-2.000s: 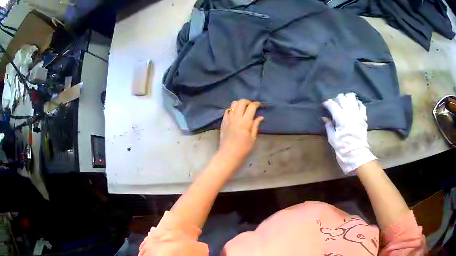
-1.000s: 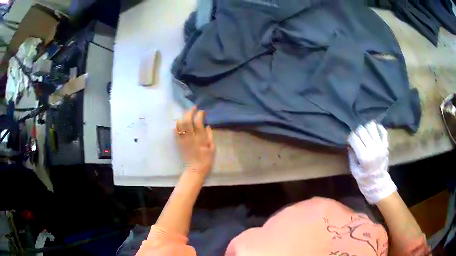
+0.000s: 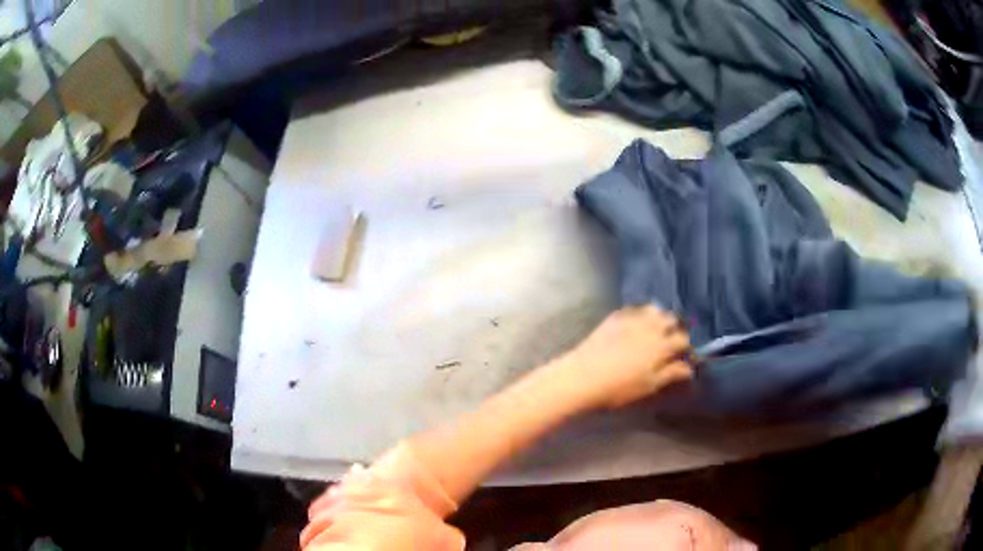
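The dark grey-blue garment (image 3: 738, 253) lies bunched on the right part of the pale table, its near part stretched to the right and blurred. My bare left hand (image 3: 636, 353) is at the garment's near left edge, with its fingers curled shut on the cloth. My right hand is not in view. The iron is not in view.
A small tan block (image 3: 341, 248) lies on the left of the pale table (image 3: 431, 323). More dark garments (image 3: 776, 75) are heaped at the far right. A dark tool-strewn bench (image 3: 140, 312) with a small display stands at the left.
The garment has moved right and is bunched instead of spread wide. My left hand has moved right with it. My gloved right hand and the iron have left the picture. The view has shifted.
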